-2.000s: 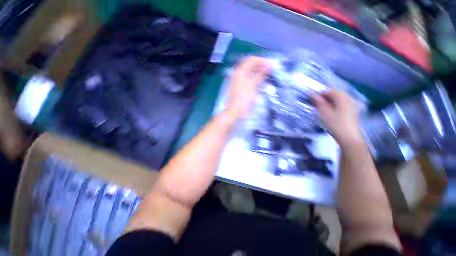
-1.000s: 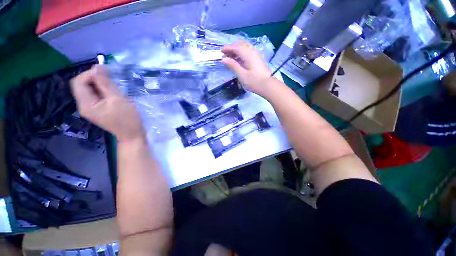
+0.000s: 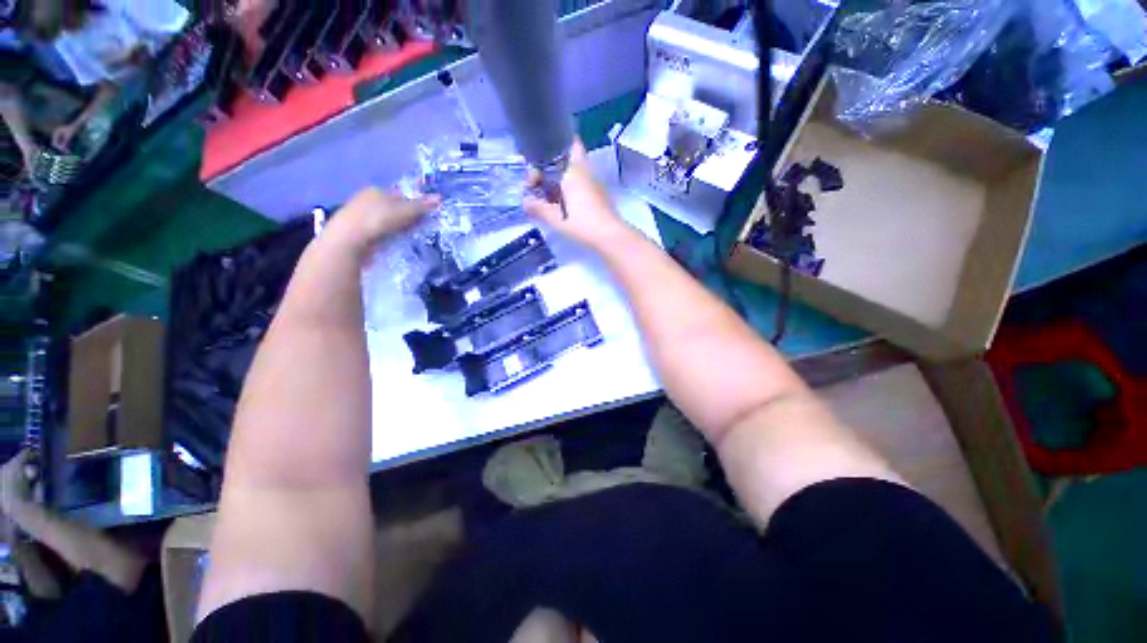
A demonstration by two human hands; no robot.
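Note:
Three black housings [image 3: 533, 352] with silver edges lie side by side on the white sheet [image 3: 428, 428]. Behind them is a crinkled clear plastic bag [image 3: 476, 189], with what it holds unclear. My left hand [image 3: 372, 221] pinches the bag's left side with its fingertips. My right hand [image 3: 582, 211] is at the bag's right side, partly hidden by the hanging grey electric screwdriver [image 3: 522, 82], so its grip cannot be told. The screwdriver's bit points down over that hand.
A screw feeder [image 3: 686, 126] stands behind right. Right of it, a small carton [image 3: 899, 226] holds several black pieces. A black tray [image 3: 227, 329] is left, partly behind my left arm. Dark upright assemblies stand on the red-topped shelf [image 3: 308, 116]. Another person's arm shows lower left.
The view has swung left and up. My left hand has moved inward to the bag area. The screwdriver and more of the small carton now show; the housings remain in their row.

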